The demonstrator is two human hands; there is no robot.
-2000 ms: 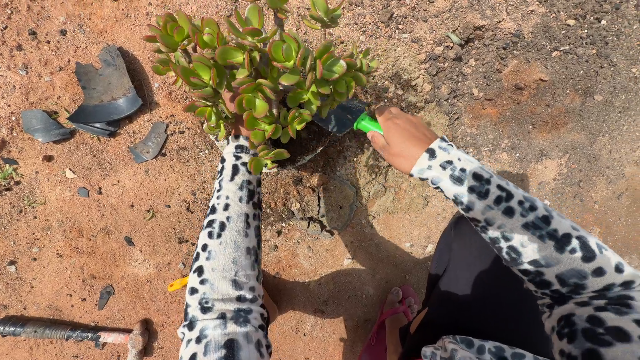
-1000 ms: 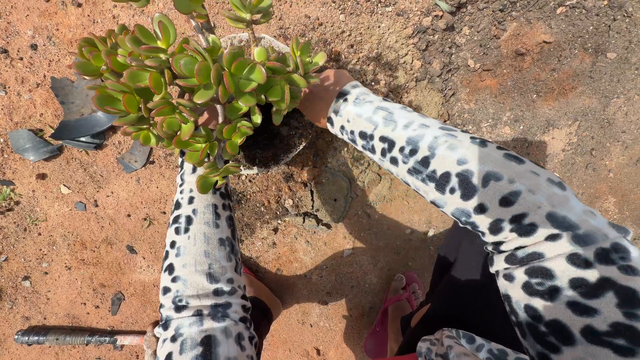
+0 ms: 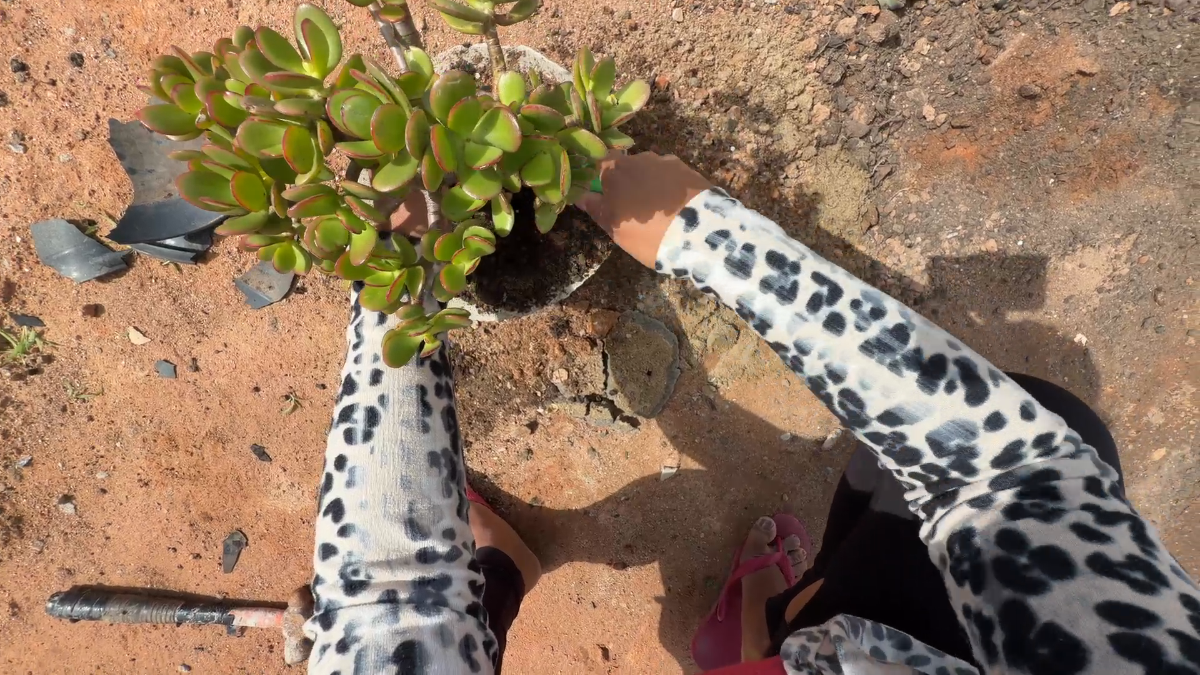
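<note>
A jade plant [image 3: 375, 141] with red-edged leaves leans over a round, pale-rimmed pot [image 3: 577, 291] that has dark soil [image 3: 530, 262] in it. My left hand [image 3: 410, 214] is mostly hidden among the leaves beside a stem; its grip cannot be made out. At the pot's right side, my right hand [image 3: 642, 202] is closed on the green handle [image 3: 596, 185] of a hand trowel, whose blade is out of sight behind leaves and pot.
Broken black plastic pot pieces [image 3: 159, 202] lie on the reddish ground at the left. A hammer [image 3: 169, 609] with a dark grip rests at the lower left. A cracked, flat lump [image 3: 642, 364] sits below the pot. My foot in a pink flip-flop [image 3: 722, 614] is at the bottom.
The plant has shifted left off the pot, so the soil inside now shows. My right hand has moved from the trowel's earlier place to the pot's right edge.
</note>
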